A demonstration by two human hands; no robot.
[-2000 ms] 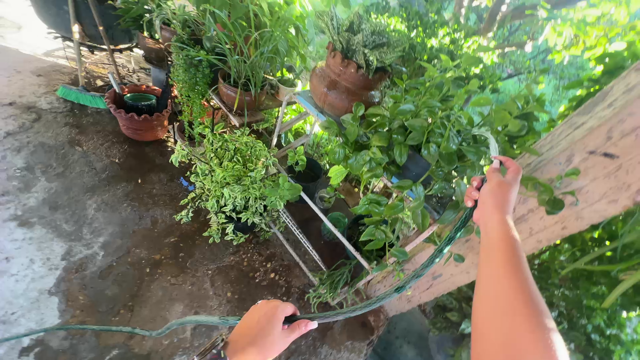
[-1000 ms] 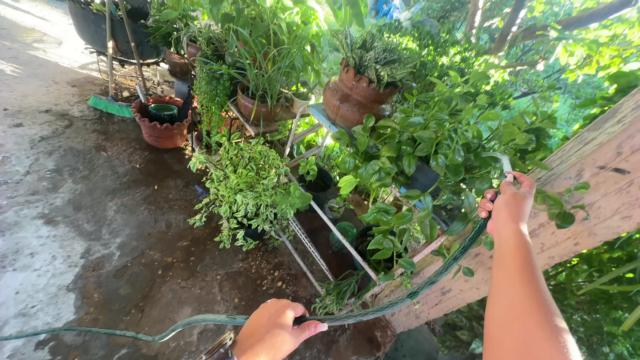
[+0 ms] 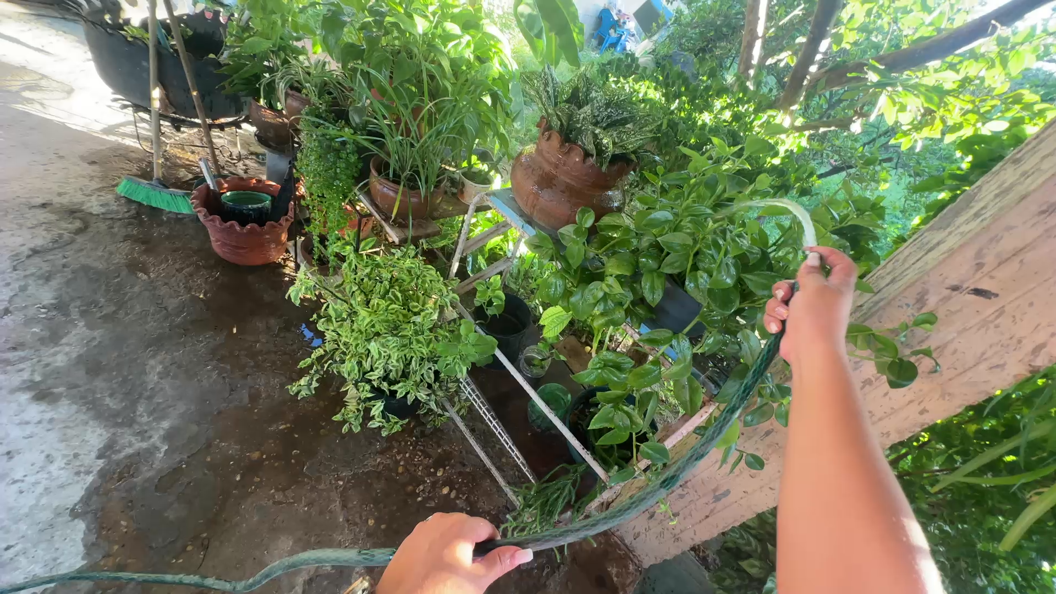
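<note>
A green garden hose (image 3: pixel 660 481) runs from the lower left, through my left hand (image 3: pixel 454 553), and curves up to my right hand (image 3: pixel 813 309). The left fingers are wrapped around it near the bottom edge. At the right, my other hand grips the hose close to its end, where water (image 3: pixel 796 216) arcs out to the left onto a leafy green plant (image 3: pixel 685 247). Left of that plant, a wet scalloped clay pot (image 3: pixel 569 177) with a spiky plant sits on a metal plant stand (image 3: pixel 536 396). A variegated bushy plant (image 3: pixel 384 322) stands at the stand's left.
A thick wooden post (image 3: pixel 949 305) slants along the right. At the left are a reddish scalloped pot (image 3: pixel 243 231), a green-bristled broom (image 3: pixel 155 195) and a large dark basin (image 3: pixel 157 74). The concrete floor (image 3: pixel 190 462) is wet. Dark pots (image 3: pixel 505 326) sit low within the stand.
Both hands keep their hold on the hose. The water stream reaches further left from the hose end than before. The view has shifted somewhat, showing more of the background.
</note>
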